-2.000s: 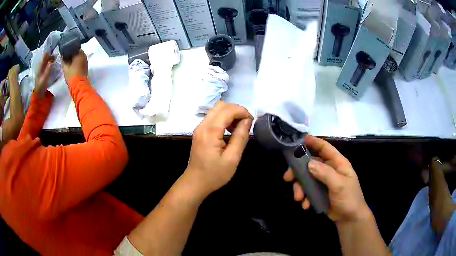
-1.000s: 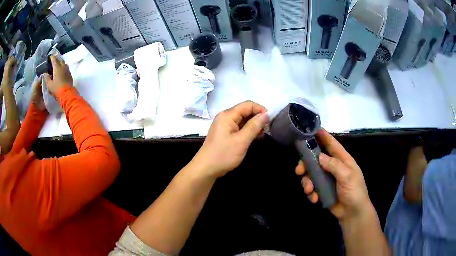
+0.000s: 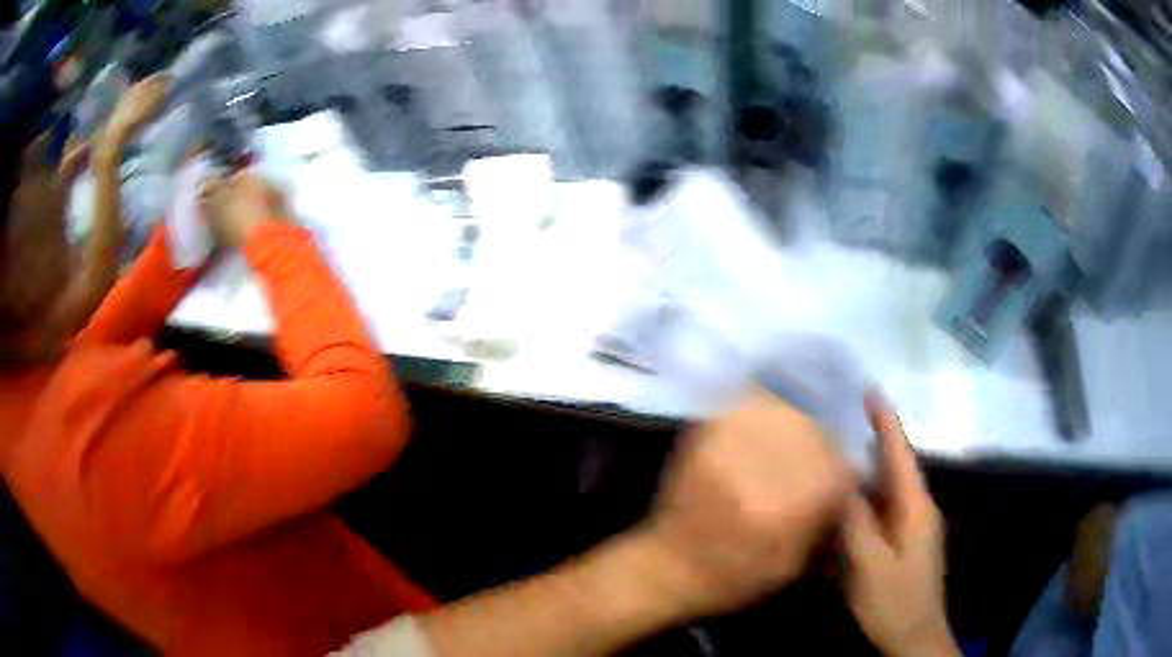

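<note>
The picture is strongly blurred. A grey handheld fan [image 3: 823, 385] is in front of me at the bench edge, its head under thin whitish film of a protective bag [image 3: 701, 353]. My left hand [image 3: 752, 501] is closed like a fist in front of the fan and seems to grip the bag; its fingertips are hidden. My right hand [image 3: 900, 539] is around the fan's lower part, which is mostly hidden behind my left hand. A white sheet or bag [image 3: 707, 238] lies on the bench beyond.
Grey-blue retail boxes [image 3: 1003, 276] stand along the back. A dark grey unit [image 3: 1060, 372] lies at the right. White wrapped items [image 3: 508, 205] lie left of centre. A person in orange [image 3: 231, 436] works at the left; light blue clothing [image 3: 1137, 578] shows at the lower right.
The view has swung and blurred. My left hand has moved right, from beside the fan to in front of it. Whitish film now covers the fan's head, and its handle is hidden.
</note>
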